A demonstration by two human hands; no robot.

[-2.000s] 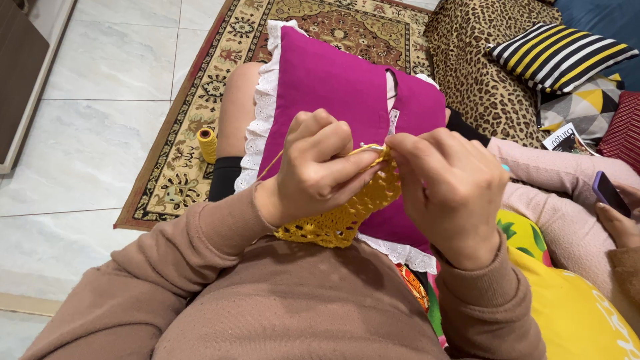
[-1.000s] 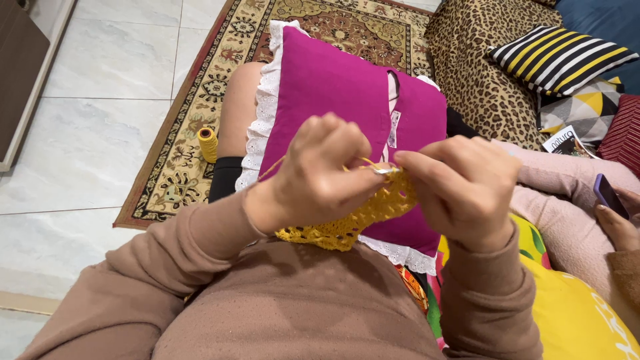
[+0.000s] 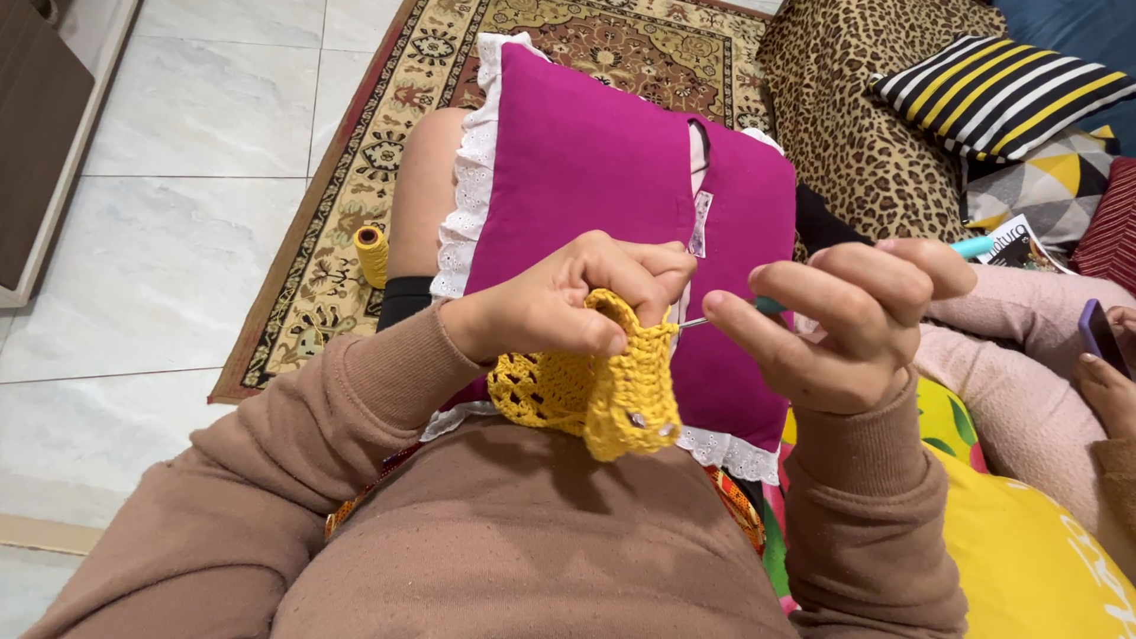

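Note:
My left hand (image 3: 581, 297) pinches the upper edge of a yellow crocheted piece (image 3: 632, 390), which hangs over my lap and shows both openwork and dense stitches. In my right hand (image 3: 843, 319) lies a crochet hook (image 3: 769, 305) with a turquoise handle; its metal tip touches the edge of the piece just right of my left fingers. The handle's end sticks out beyond my right fingers. Beneath both hands a magenta pillow (image 3: 586, 169) with a white lace frill rests on my lap. A yellow thread cone (image 3: 371, 256) is beside my leg.
A patterned rug (image 3: 355, 177) lies on the tiled floor. At the right, another person's hand (image 3: 1105, 390) is at a phone (image 3: 1105, 337). Behind are a striped cushion (image 3: 1003, 93) and a leopard-print cover (image 3: 861, 98). A yellow cushion (image 3: 1021, 550) is at my right side.
My right hand has moved right and turned its palm more into view, showing the hook. The crocheted piece now hangs folded below my left hand; earlier it stretched toward my right hand.

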